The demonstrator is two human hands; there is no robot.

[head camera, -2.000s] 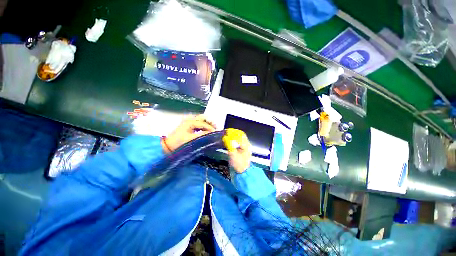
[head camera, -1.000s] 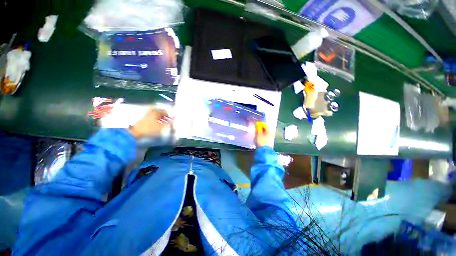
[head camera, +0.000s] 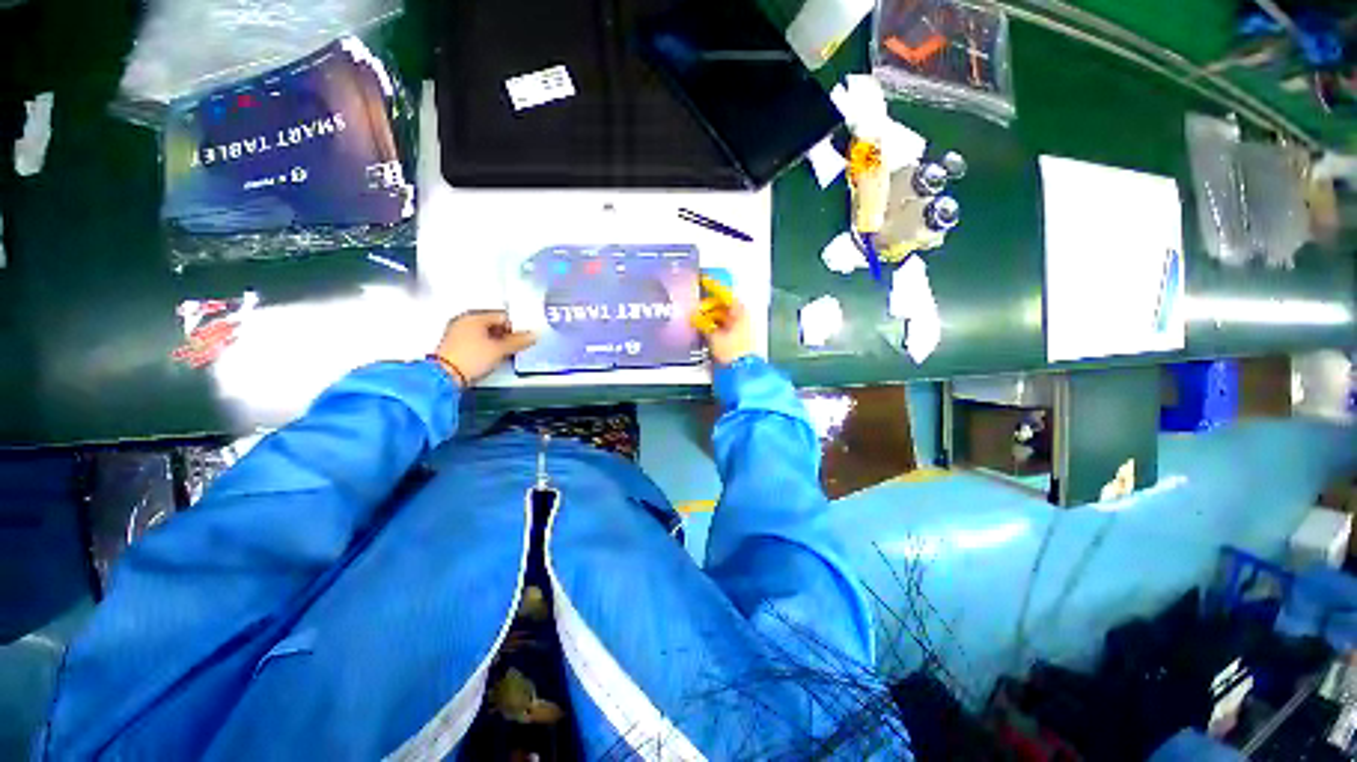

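A printed "SMART TABLET" film [head camera: 613, 308] lies over the tablet on the white mat [head camera: 476, 226]; it covers the screen. My left hand [head camera: 484, 344] has its fingertips at the film's left edge. My right hand [head camera: 720, 319], with yellow finger cots, holds the right edge. A blue strip shows partly behind the right fingers. A thin dark stick [head camera: 716, 225] lies on the mat above the film.
The film stack [head camera: 283, 149] in clear plastic is at left, with red pieces [head camera: 209, 331] below it. The black tray [head camera: 521, 142] and a dark tablet [head camera: 744, 90] are behind. Small bottles [head camera: 935, 197] and wipes [head camera: 915, 305] are at right. A white sheet [head camera: 1109, 268] lies farther right.
The film, first bent in both hands, now lies flat over the tablet. My left hand has moved from beside the red pieces to the film's left edge. The view has shifted.
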